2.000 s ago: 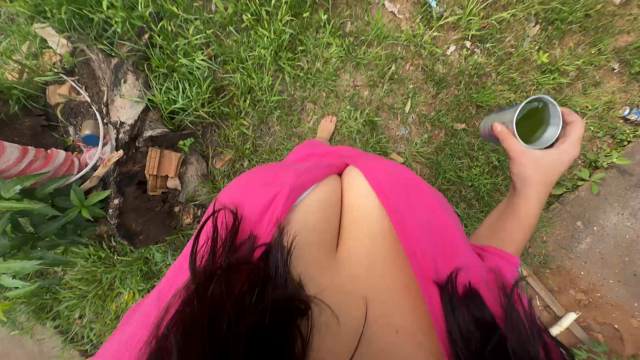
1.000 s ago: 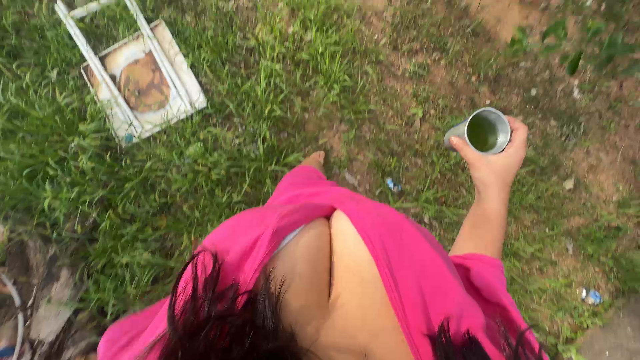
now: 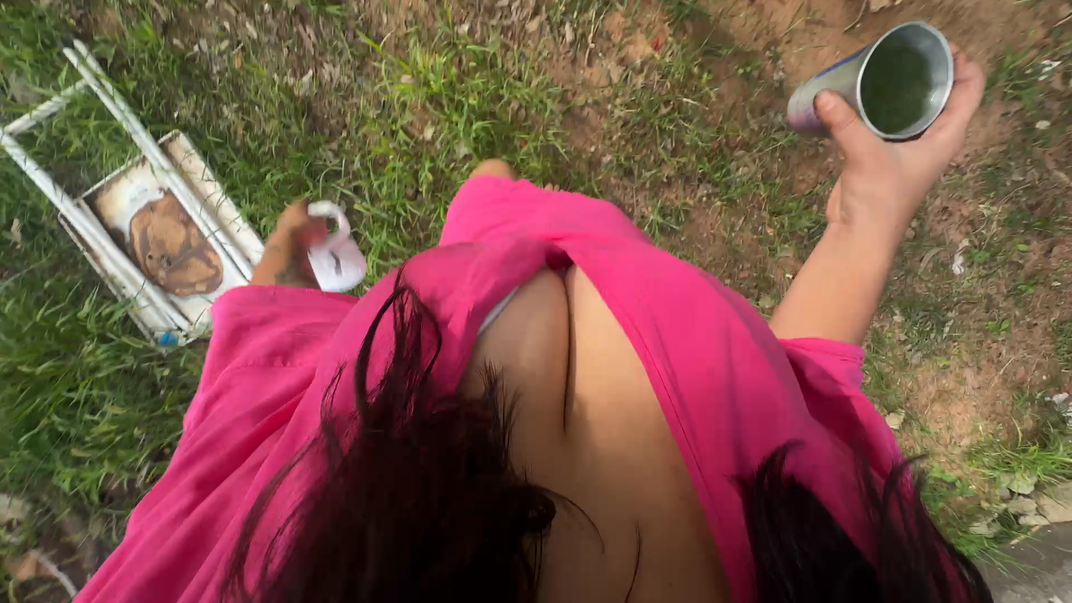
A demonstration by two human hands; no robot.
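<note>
At the upper right, my right hand (image 3: 888, 167) is wrapped around a metal tumbler (image 3: 825, 88), tilted so that its open mouth and the green liquid (image 3: 898, 88) inside show. My left hand (image 3: 295, 234) is low at my left side, blurred, beside a white and pale pink plastic cup or jug with a loop handle (image 3: 339, 261). The hand touches or overlaps this item near its handle, and its fingers are partly hidden. Pink clothing covers the arm above it.
A rusty white metal frame with a tray-like panel (image 3: 230, 219) lies in the grass at the left. Grass and bare reddish soil with leaf litter surround my foot (image 3: 492, 168). A concrete edge (image 3: 1038, 561) shows at the lower right.
My left hand and the white and pink item have come into view. The view has moved over the ground, and the white frame, absent two seconds ago, now shows. My right hand still holds the tumbler.
</note>
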